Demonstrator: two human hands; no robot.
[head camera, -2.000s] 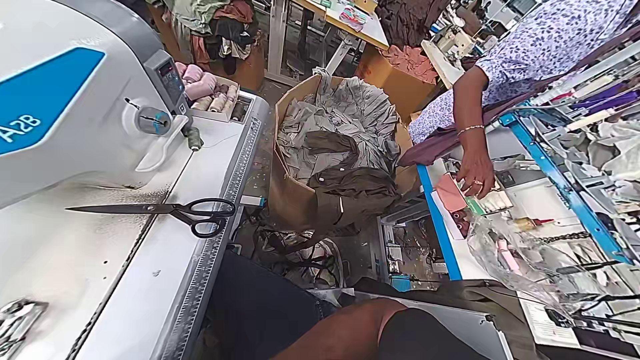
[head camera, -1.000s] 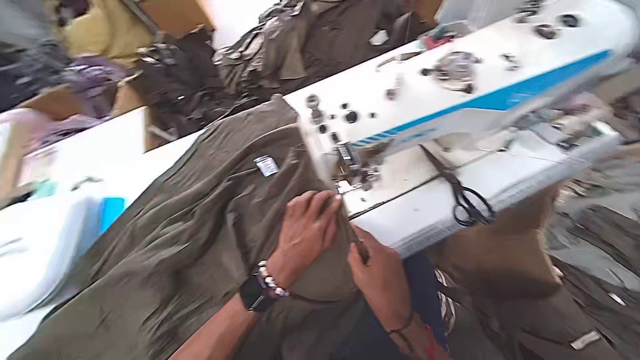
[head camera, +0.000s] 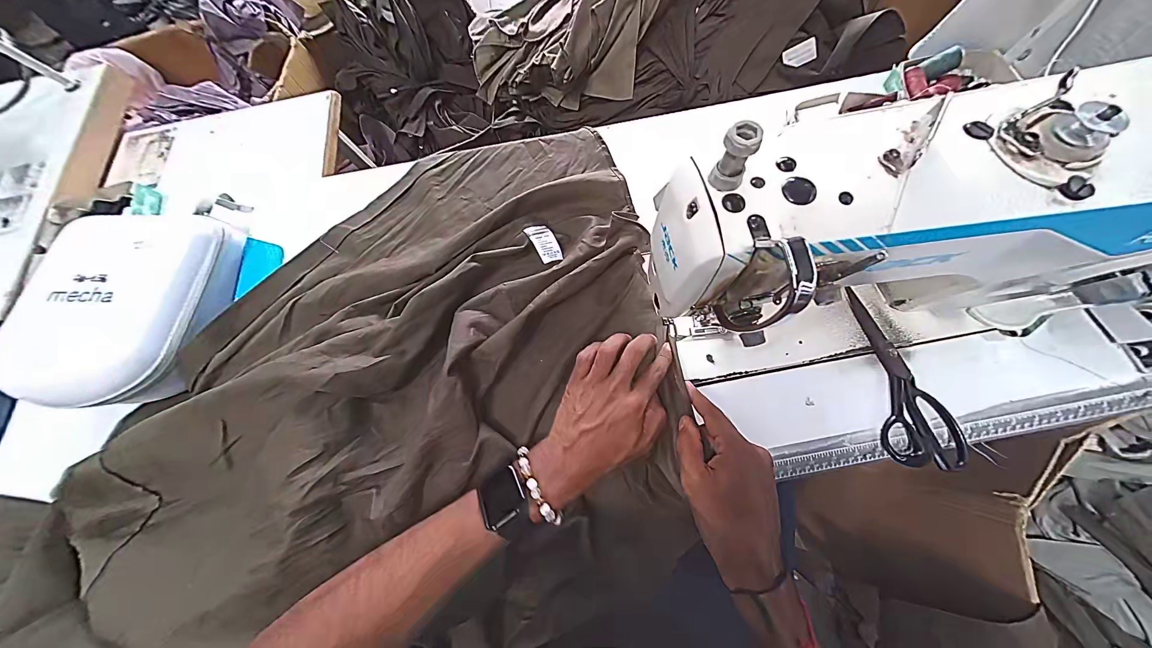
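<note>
Olive-brown fabric (head camera: 378, 360) with a small white label (head camera: 544, 244) is spread over the table, its right edge at the presser foot (head camera: 697, 328) of a white and blue Jack sewing machine (head camera: 900, 198). My left hand (head camera: 607, 414), with a watch and bead bracelet at the wrist, rests on the fabric just below the foot, fingers bent. My right hand (head camera: 729, 486) pinches the fabric's edge between thumb and fingers, a little nearer to me. Black-handled scissors (head camera: 909, 396) lie on the machine bed to the right.
A white zipped case (head camera: 108, 310) bearing writing stands at the left beside a blue object (head camera: 259, 267). Dark garments (head camera: 720, 63) are heaped behind the table. Below its right front edge is a cardboard box (head camera: 918, 522), with grey cloth (head camera: 1089, 549) farther right.
The view has swung from the aisle and a co-worker's hand to the sewing machine. Both hands, out of clear sight in the oldest frame, are on the fabric; over the last second they hardly moved.
</note>
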